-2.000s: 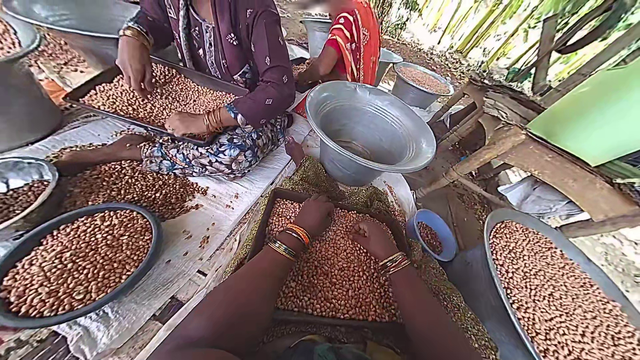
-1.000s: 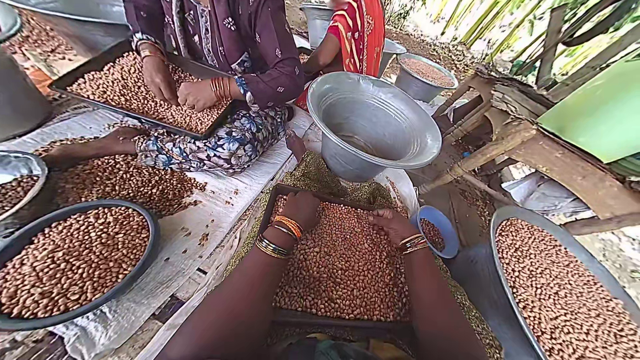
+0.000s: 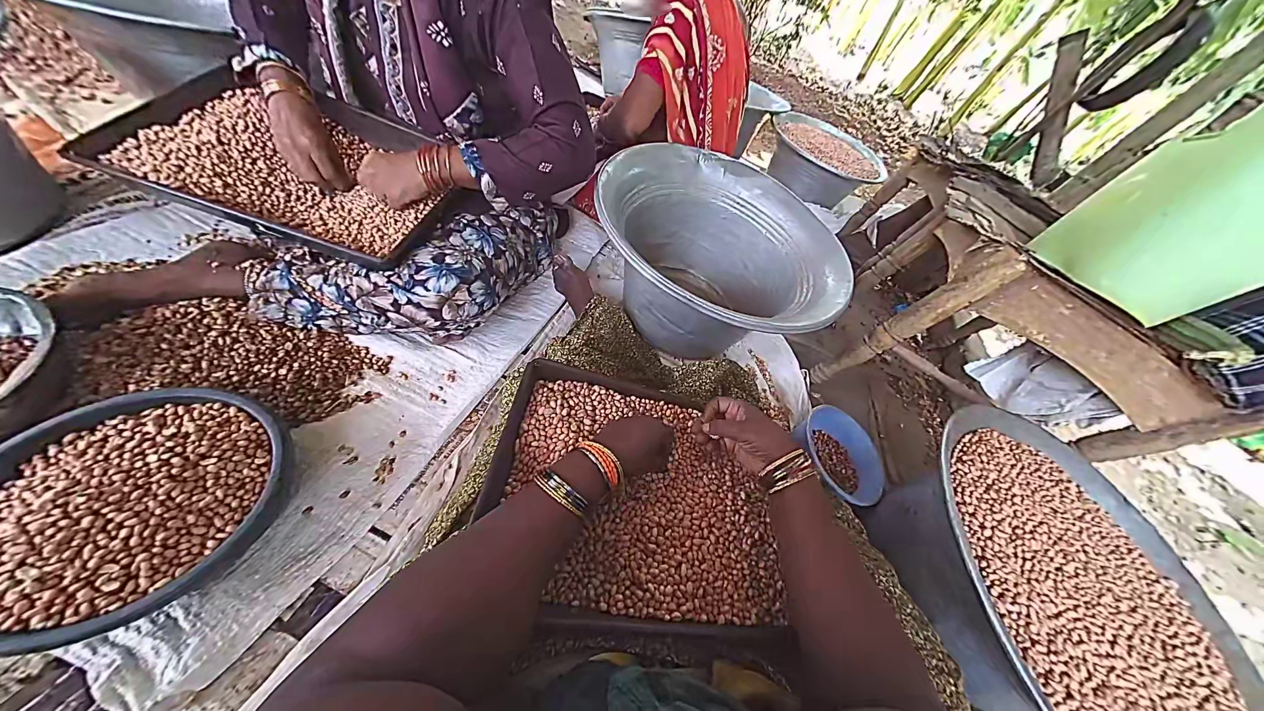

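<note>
A dark rectangular tray full of shelled reddish-brown nuts, which look like peanuts, rests close to my body. Over the tray's upper middle is my left hand, fingers curled down at the nuts; whether it holds any is hidden. My right hand is at the upper right part of the tray, palm partly turned up, with thumb and fingertips close together; I cannot tell if a nut is between them. Just right of the tray sits a small blue bowl with darker nuts inside.
A large empty metal basin stands beyond the tray. Wide tubs of nuts flank me, left and right. Loose nuts lie on a white sheet. A person handles nuts in another tray; another person sits behind, near wooden framing.
My left hand has moved from the tray's upper left toward its middle, nearer my right hand. My right hand has turned its palm partly upward.
</note>
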